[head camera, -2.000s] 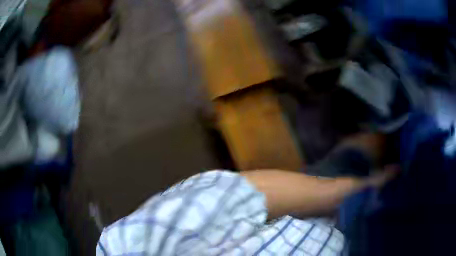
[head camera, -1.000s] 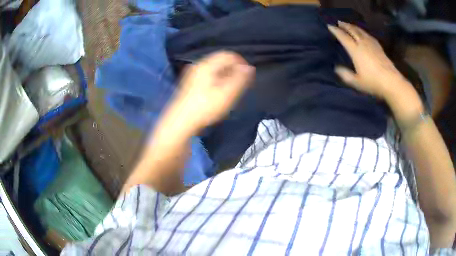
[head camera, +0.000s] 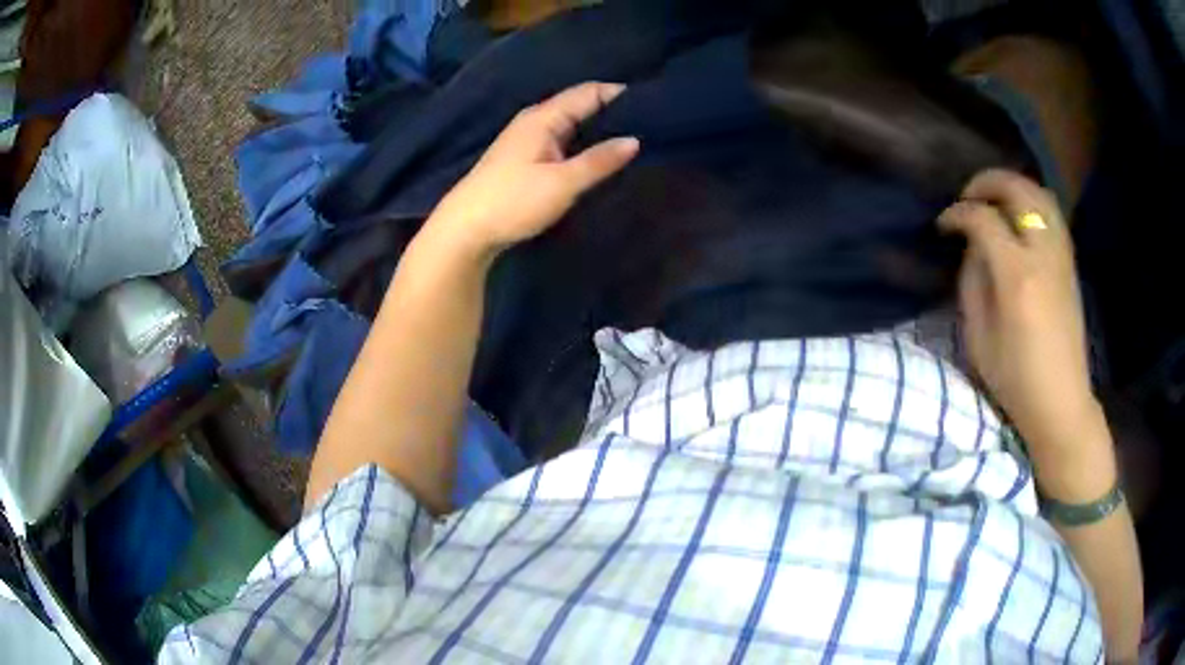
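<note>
A dark navy garment (head camera: 728, 221) lies in folds over the wearer's lap. Mid-blue pieces (head camera: 293, 195) show along its left side. A blurred grey-brown strip of cloth (head camera: 871, 124) shows at its upper right. My left hand (head camera: 539, 169) lies on the navy cloth, with thumb and fingers apart and holding nothing. My right hand (head camera: 1020, 279), with a yellow ring and a wristband, is at the garment's right edge. Its fingers are curled in on the dark cloth; the fingertips are partly lost against it.
White and grey bags (head camera: 104, 201) stand at the left, with a blue-edged frame (head camera: 163, 390) and green cloth (head camera: 208, 559) below them. Speckled floor (head camera: 241, 65) shows behind the garment's left side. A brown rounded shape (head camera: 1040, 98) is at the upper right.
The garment came into view over the lap and now spreads further left. My left hand slowed and opened on it. My right hand moved down and right, its spread fingers now curled.
</note>
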